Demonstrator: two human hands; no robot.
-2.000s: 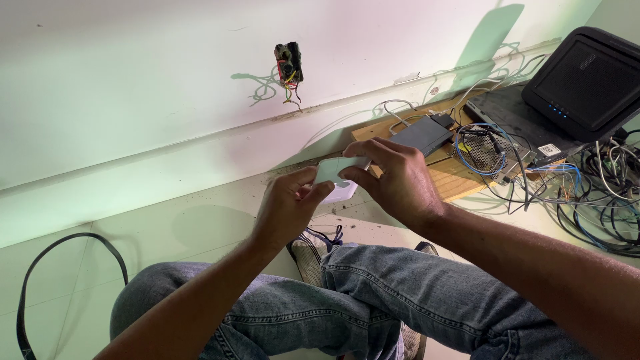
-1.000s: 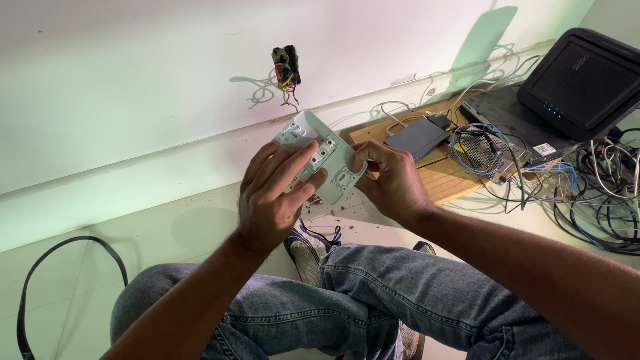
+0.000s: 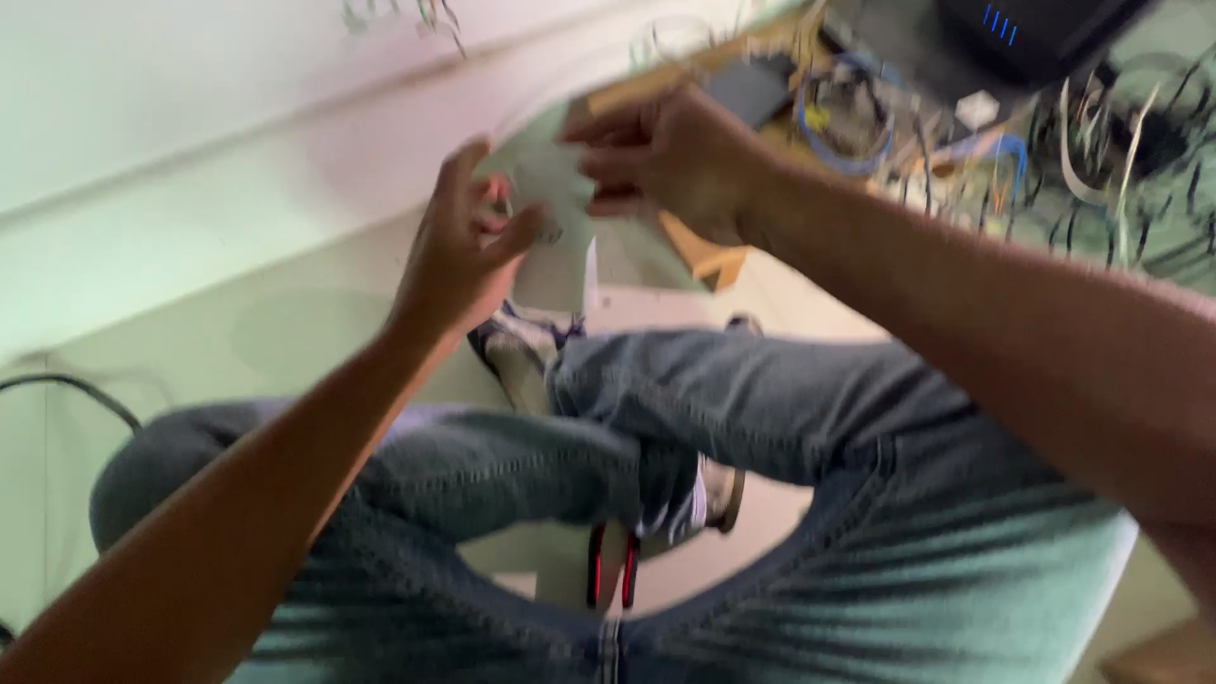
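Note:
A pale plastic wall plate [image 3: 554, 180], badly blurred, is between my hands above the floor. My left hand [image 3: 465, 237] holds its left side, the thumb across the near part. At the plate's right edge is my right hand [image 3: 674, 161], fingers bent and smeared by motion; whether they grip it cannot be told. Loose wires [image 3: 442, 19] hang down the wall at the top edge; the wall box seen earlier is out of view.
A wooden board [image 3: 717, 261] lies beyond my right hand, with a dark flat box [image 3: 750, 90] and tangled cables [image 3: 850, 123]. A black device [image 3: 1026, 38] with blue lights stands at top right. Red-and-black tool handles [image 3: 613, 568] show between my legs.
The view has tipped down. The plate showed its back with fittings a second ago and is now a pale blur. My right hand has risen from the plate's lower right.

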